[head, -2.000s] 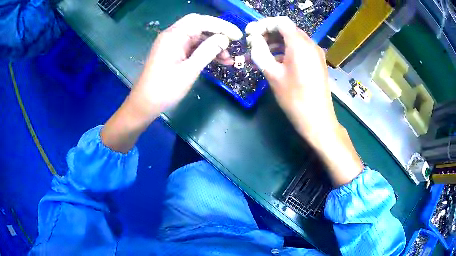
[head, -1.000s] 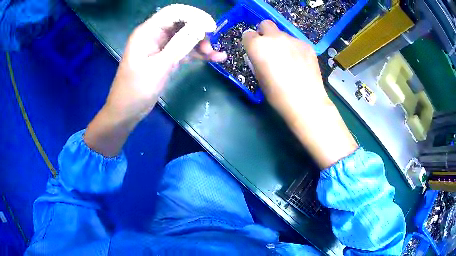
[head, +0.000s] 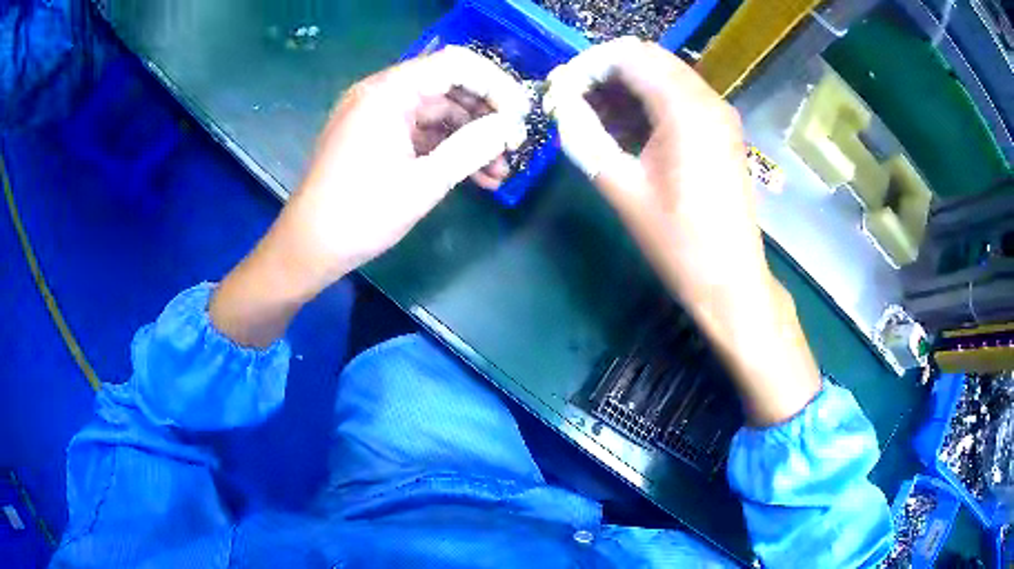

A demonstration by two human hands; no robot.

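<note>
My left hand (head: 384, 167) and my right hand (head: 667, 156) are raised over the small blue parts bin (head: 517, 187), fingertips nearly touching each other. White finger cots cover the fingertips. Thumb and forefinger of each hand are pinched together; a tiny dark piece seems to show between the two hands, but its shape is unclear and I cannot tell which hand holds it. The small bin holds mixed tiny parts, partly hidden by the hands. Black plastic housings (head: 656, 406) lie side by side on the green mat, partly under my right forearm.
A large blue bin (head: 695, 22) of parts is at the top. Cream fixture blocks (head: 828, 133) sit on the press base plate (head: 778, 217) at right, with a white button box (head: 898, 336) at its corner. More blue bins (head: 928, 506) are at lower right. Small loose pieces (head: 302, 38) lie at upper left.
My right hand has come up out of the small bin and back to my left hand's fingertips. My left hand has moved right. The view has shifted, showing more of the housings.
</note>
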